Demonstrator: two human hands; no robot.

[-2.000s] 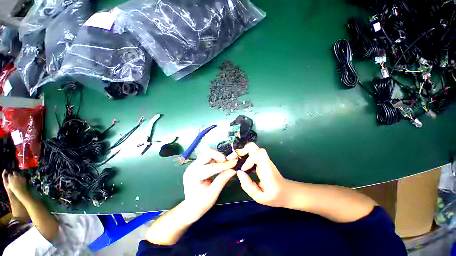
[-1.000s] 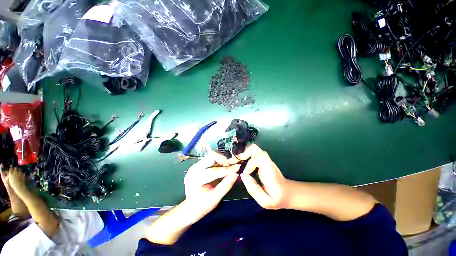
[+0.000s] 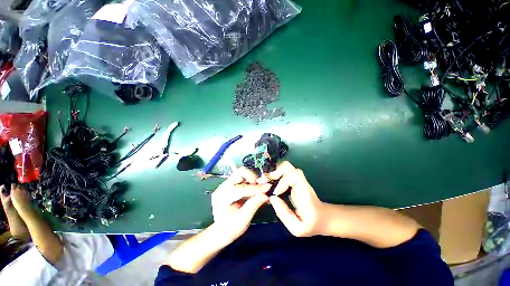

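My left hand [image 3: 237, 198] and my right hand [image 3: 293, 201] meet fingertip to fingertip near the table's front edge. Between them they pinch a small dark part, mostly hidden by the fingers. Just beyond the fingertips is a green circuit board [image 3: 260, 152] with thin wires, against a coiled black cable [image 3: 283, 149] and a dark rounded piece [image 3: 270, 139]. Blue-handled pliers [image 3: 222, 154] lie left of the hands. A black plastic shell [image 3: 190, 162] lies beside them.
Pale-handled pliers [image 3: 168, 141] and a tangled black cable heap [image 3: 81, 167] lie left. Small grey parts [image 3: 256, 92] lie mid-table. Clear bags [image 3: 212, 31] fill the back left, a red bag [image 3: 25, 142] far left. Cables with connectors [image 3: 447, 72] lie right. Another person's hands [image 3: 17, 198] show lower left.
My hands stay pressed together with small finger shifts. The dark piece and board beyond the fingertips have shifted and turned slightly. The other person's hands have moved slightly.
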